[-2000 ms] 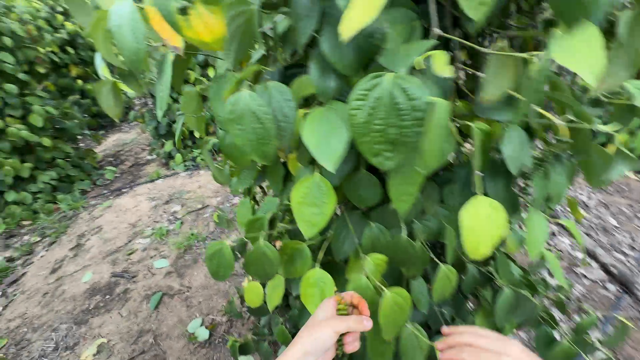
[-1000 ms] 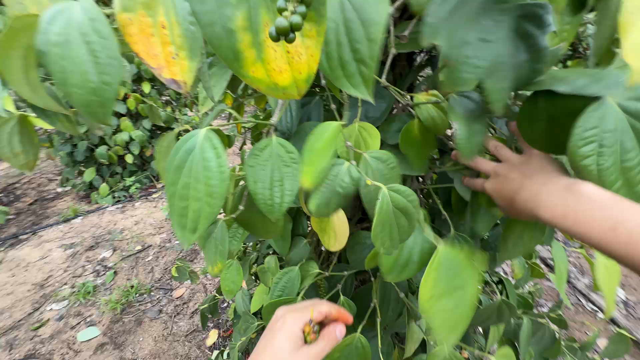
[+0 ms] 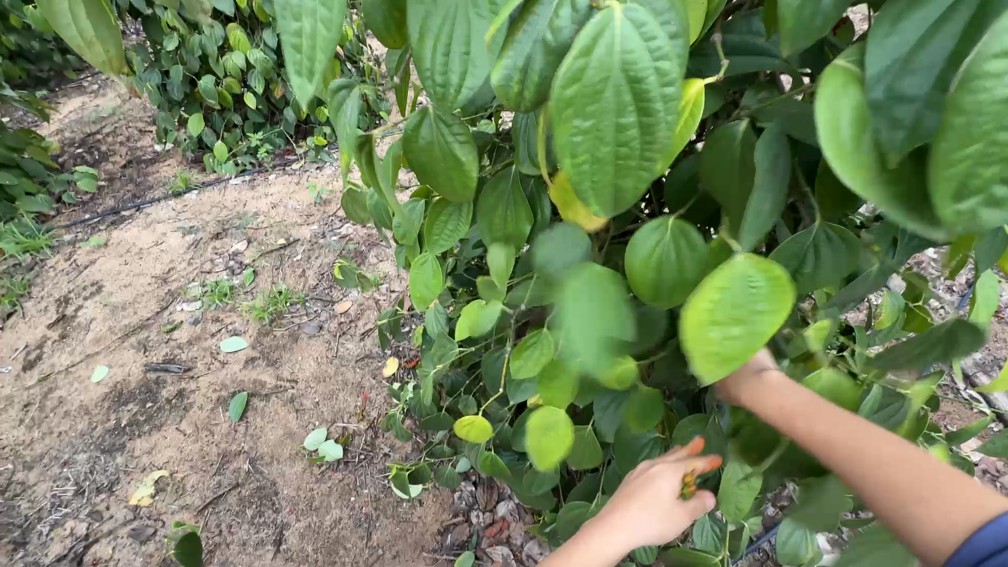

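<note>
A dense pepper vine (image 3: 618,110) with broad green leaves fills the middle and right. Low in front of it is my left hand (image 3: 661,488), curled around a small cluster of pepper berries (image 3: 687,482) in green and orange; its fingertips are stained orange. My right hand (image 3: 748,378) reaches into the foliage, with its fingers hidden behind a bright yellow-green leaf (image 3: 736,315). Whether it holds anything cannot be seen. Several leaves near the hands are blurred.
Bare sandy soil (image 3: 181,315) with fallen leaves and grass tufts lies at the left. A thin black hose (image 3: 150,202) crosses the ground toward another leafy vine (image 3: 236,87) at the back left. Dry leaf litter (image 3: 492,520) lies at the vine's foot.
My right hand, whose spread fingers showed among the leaves a second ago, is now mostly hidden behind a leaf and lower in view. My left hand still holds berries. The view has shifted.
</note>
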